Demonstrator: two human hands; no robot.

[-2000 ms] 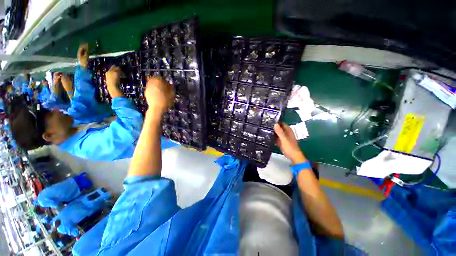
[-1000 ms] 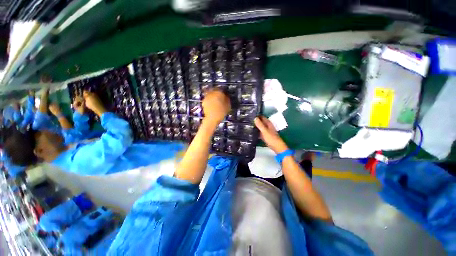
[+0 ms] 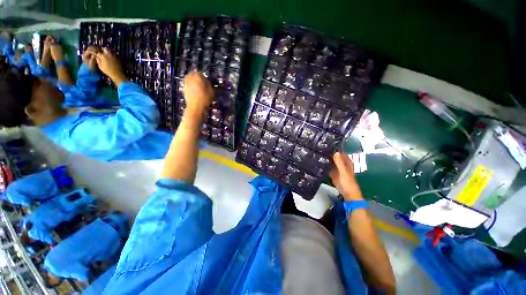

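Note:
A black blister tray (image 3: 298, 112) with a grid of filled pockets lies slightly turned in front of me, its near end over the bench edge. My right hand (image 3: 344, 176) holds this tray at its lower right edge. A second filled black tray (image 3: 222, 57) lies to the left, with a gap between the two. My left hand (image 3: 198, 91) is over the second tray with its fingers curled down. Its fingertips are hidden, and I cannot tell whether they hold a part.
More black trays (image 3: 151, 63) continue left, where a person in a blue smock (image 3: 104, 135) works. At right are a crumpled wipe (image 3: 369, 128), a syringe (image 3: 438, 108), loose cable (image 3: 429, 167), a grey controller (image 3: 490, 164) and a red clip (image 3: 441, 233).
My left hand has moved left from the nearest tray to the second tray. The trays stood side by side; now a gap shows and the nearest one is turned. The view has also tilted.

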